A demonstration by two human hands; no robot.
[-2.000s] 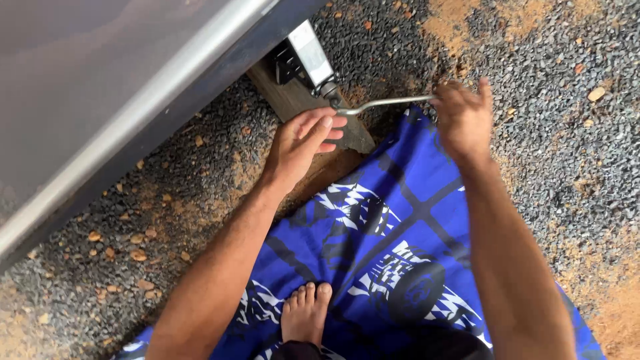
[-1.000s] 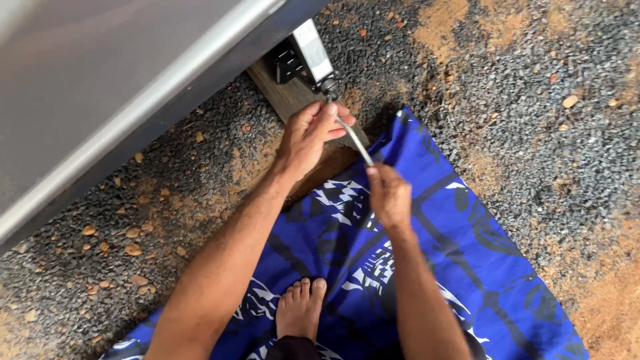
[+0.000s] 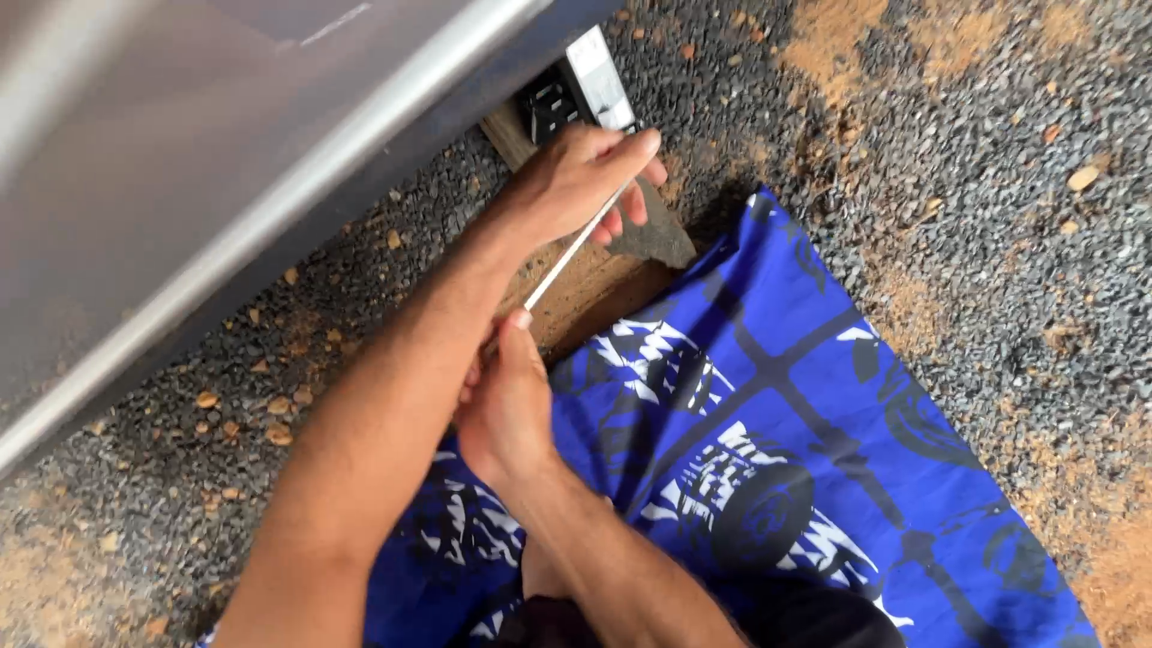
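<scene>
A thin metal crank handle slants from the outer end of a scissor jack down to the left. My right hand is closed round its lower end, beneath my left forearm. Near the jack end, my left hand rests at the rod, with its thumb along it and its fingers curled loosely below; the joint of rod and jack is hidden behind it. The jack reaches out from under the car's sill, above a wooden board.
The grey car body with its bright trim fills the upper left. A blue patterned cloth lies over gravel in front of me. A flat dark piece lies by the cloth's upper corner.
My right hand has swung from the right of the jack across to the lower left, carrying the handle's end with it. My left hand has stayed near the jack end.
</scene>
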